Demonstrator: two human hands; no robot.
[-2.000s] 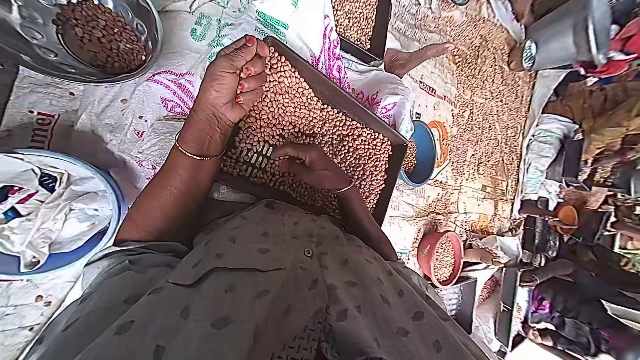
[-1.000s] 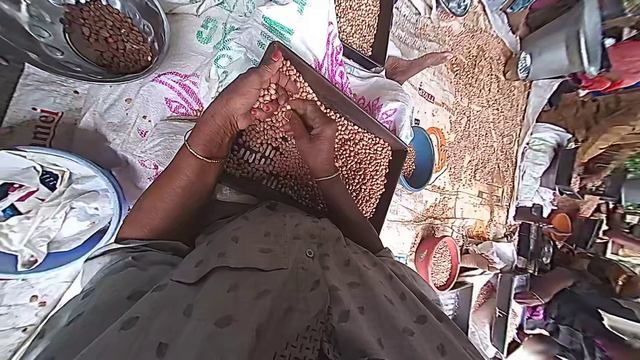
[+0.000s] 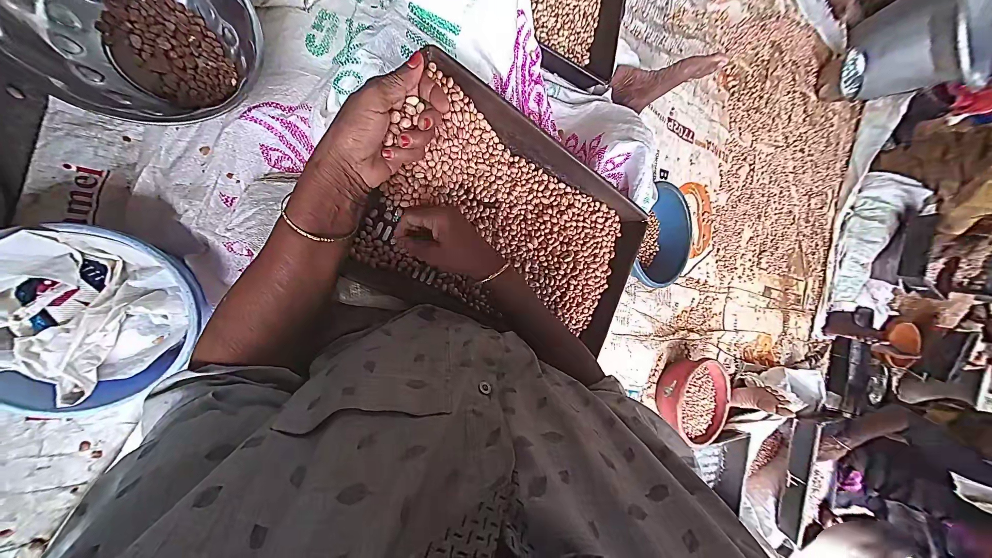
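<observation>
A dark rectangular tray (image 3: 577,167) lies across my lap, filled with small light-brown nuts or beans (image 3: 535,225). My left hand (image 3: 387,124) is at the tray's upper left corner, its fingers curled around several of the pale nuts in the palm. Lower down, my right hand (image 3: 434,236) rests low over the nuts, fingers bent, beside a slotted part of the tray floor (image 3: 380,225). Whether anything is between the right fingers cannot be seen. Each wrist wears a thin bangle.
A metal bowl (image 3: 244,46) of darker nuts stands upper left; a blue tub (image 3: 194,310) with plastic bags is at left. Printed sacks (image 3: 271,139) lie beyond the tray. A blue bowl (image 3: 674,232), a red bowl (image 3: 725,395) and another person's foot (image 3: 666,81) are at right.
My right hand has moved away from my left hand, where it was a second ago, back down to the lower left part of the tray. My left hand stays at the corner.
</observation>
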